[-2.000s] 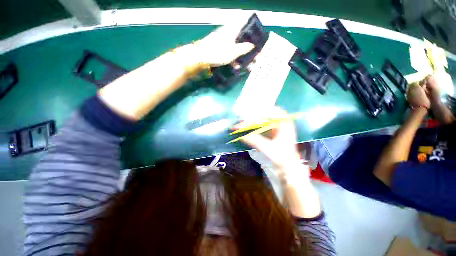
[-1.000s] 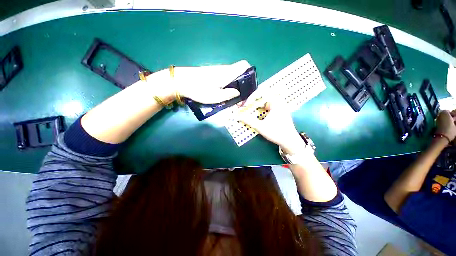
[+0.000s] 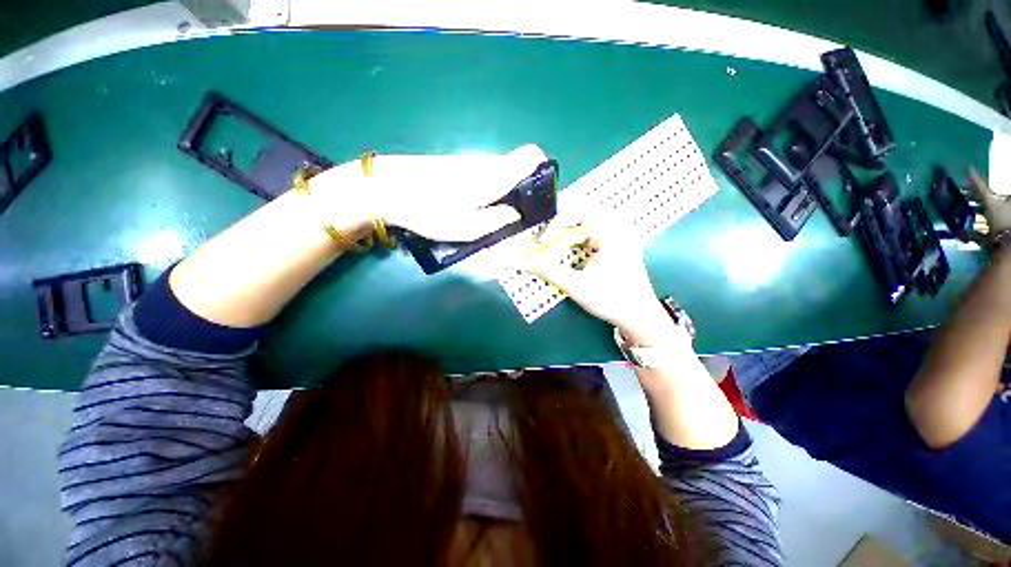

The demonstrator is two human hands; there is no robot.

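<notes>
My left hand holds a black phone housing tilted over the bench, with the palm covering much of it. My right hand is at the housing's right edge, fingers closed around the yellow tweezers; their tip is too small and blurred to make out. A pale sheet of die-cut adhesive pieces, with rows of small dark marks, lies slanted on the green bench beneath my right hand and partly under the housing.
Loose black housings lie at the left and lower left, with another at the far left edge. Several housings are piled on the right. A neighbour's arm is at the right edge. A white rail runs behind.
Since two seconds ago, my right hand and the tweezers have come up to the housing, which is lower over the bench. In the last second both hands barely moved; the neighbour's arm shifted.
</notes>
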